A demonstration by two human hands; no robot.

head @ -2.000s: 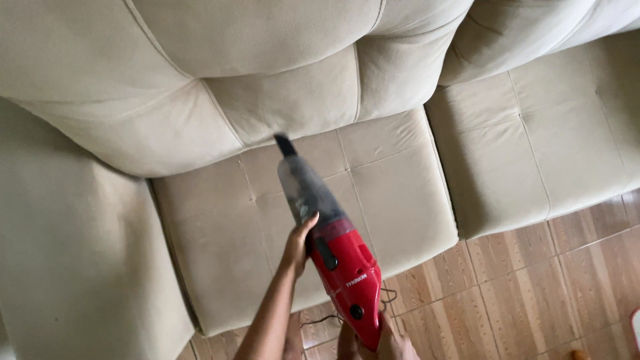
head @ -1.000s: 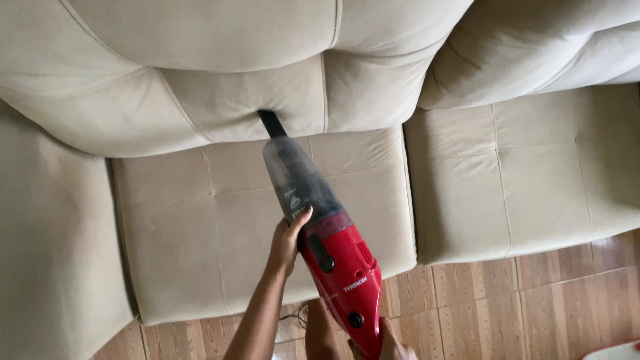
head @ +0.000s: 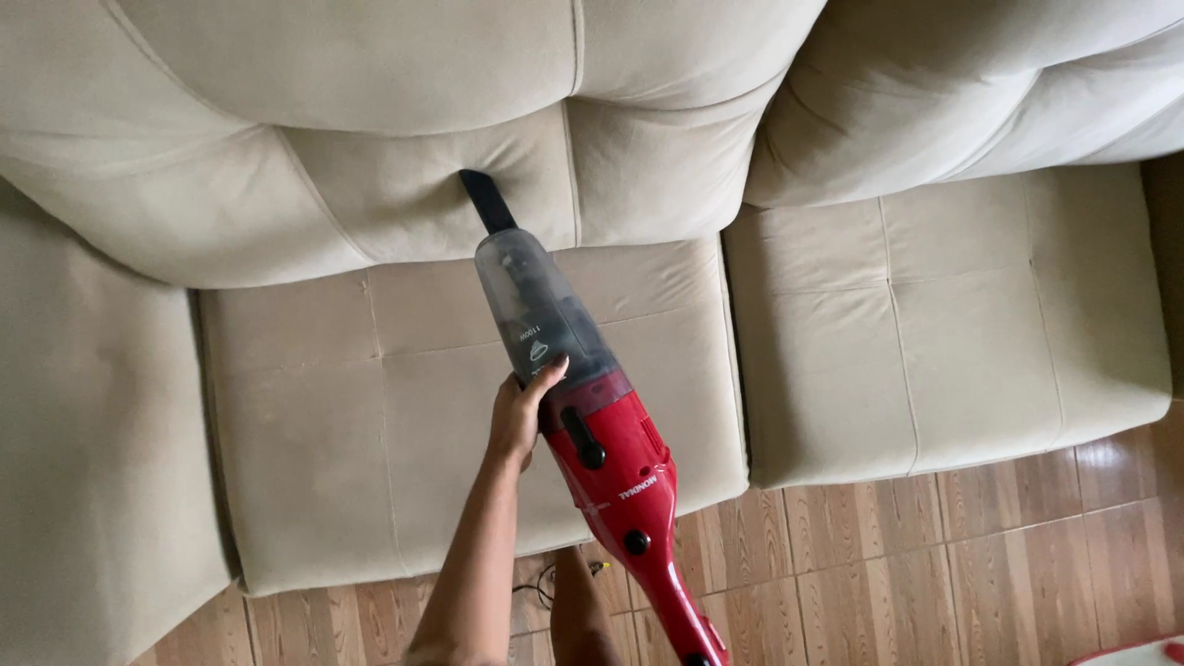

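A red Mondial handheld vacuum cleaner (head: pixel 615 453) with a clear grey dust canister lies diagonally across the middle of the view. My left hand (head: pixel 527 412) grips it around the canister's lower end, with the thumb on top. The black crevice nozzle (head: pixel 487 202) reaches the lower part of the beige sofa backrest (head: pixel 416 176), at a dimple in the fabric. Below the canister is the tufted seat cushion (head: pixel 305 435). The vacuum's rear handle runs out of the bottom edge, and my right hand is not visible.
A sofa arm (head: pixel 83 444) stands at the left, and another seat cushion (head: pixel 962 351) at the right. A leg (head: pixel 581 615) and a dark cord (head: pixel 536 589) are below on the wood-look tiled floor (head: pixel 860 573). Part of a light mat (head: pixel 1133 653) shows at bottom right.
From two seconds ago, the nozzle has moved up from near the backrest's lower edge to the dimple. My right hand, earlier at the rear handle, has left the view.
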